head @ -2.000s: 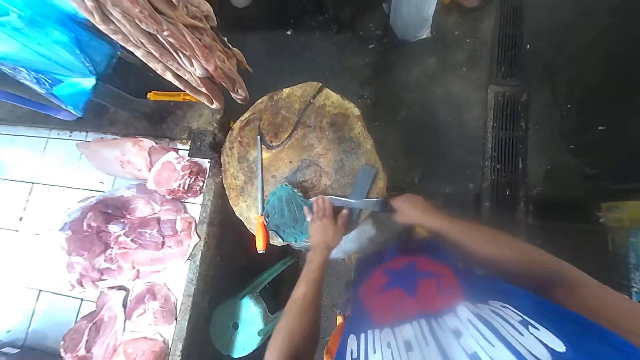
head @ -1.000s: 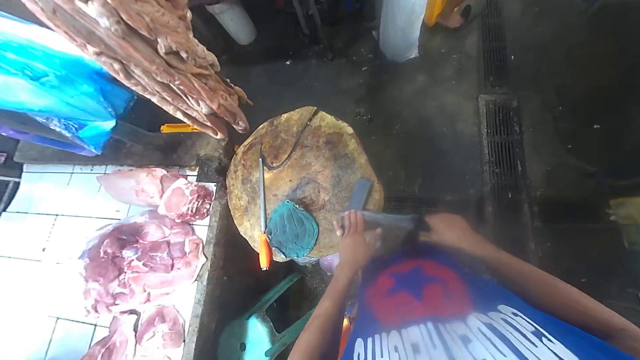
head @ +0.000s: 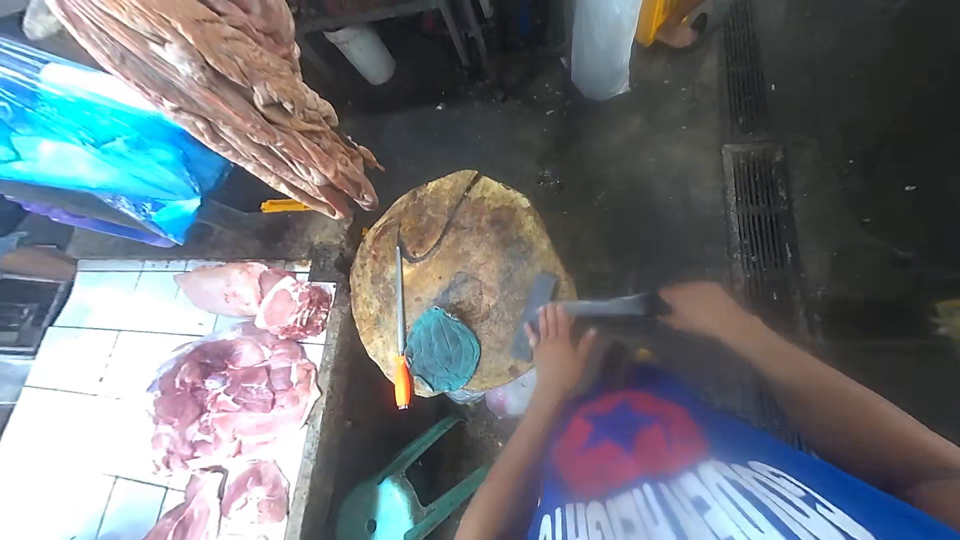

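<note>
My right hand (head: 697, 309) is closed on the dark handle of a knife (head: 611, 306), whose blade points left. My left hand (head: 556, 349) lies at the blade's tip end, over a grey sharpening stone (head: 534, 315) on the right edge of a round wooden chopping block (head: 495, 225); whether its fingers grip the stone or the blade cannot be told. A folded teal cloth (head: 442, 350) rests on the block, left of my left hand. Beside the cloth lies a honing steel (head: 400, 300) with an orange handle that overhangs the block's edge.
At left is a white tiled counter (head: 60, 420) with several cuts of raw meat (head: 232, 397). Long strips of meat (head: 225, 97) hang at upper left, near blue plastic (head: 97, 142). A green plastic stool (head: 382, 510) stands below the block. A floor drain grate (head: 757, 210) runs at right.
My left hand has left the teal cloth, which it touched two seconds ago, and moved right to the stone and blade. The knife stays in my right hand.
</note>
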